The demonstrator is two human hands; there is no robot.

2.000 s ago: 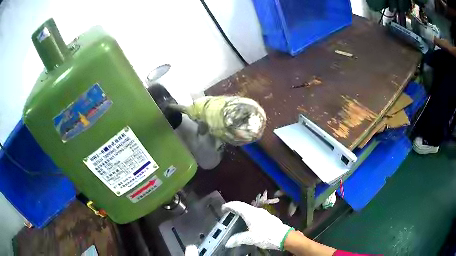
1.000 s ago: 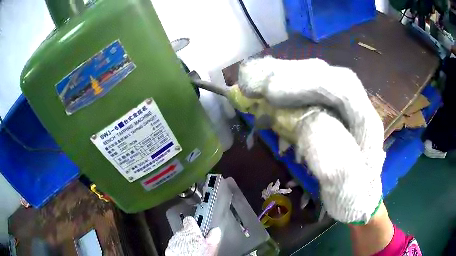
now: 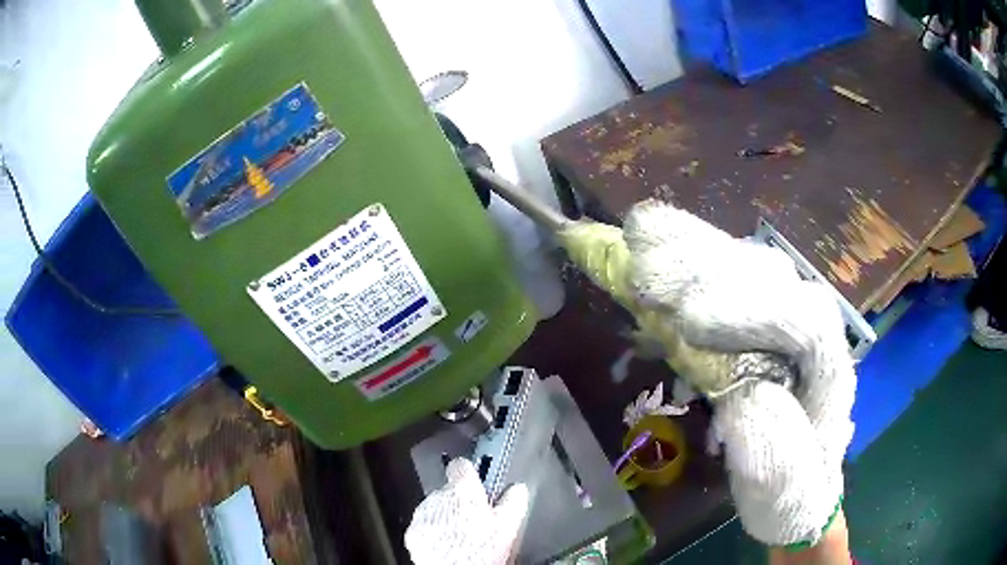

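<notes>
The green bench tapping machine head fills the left centre. My right hand, in a white knit glove, is wrapped round the cloth-covered feed handle right of the head. My left hand, also gloved, is at the lower centre and holds the near end of a silvery metal workpiece with its slotted flange facing up. The workpiece lies on the grey machine table, beside and under the chuck. The tap's tip is hidden.
A yellow cup with a purple stick stands right of the table. Another panel lies on the right brown bench, partly behind my right hand. Blue crates stand left and at the back. More metal pieces lie on the left bench.
My right hand has gone from the workpiece to the feed handle, and the handle has since swung slightly lower. My left hand keeps the workpiece under the chuck. The view has shifted.
</notes>
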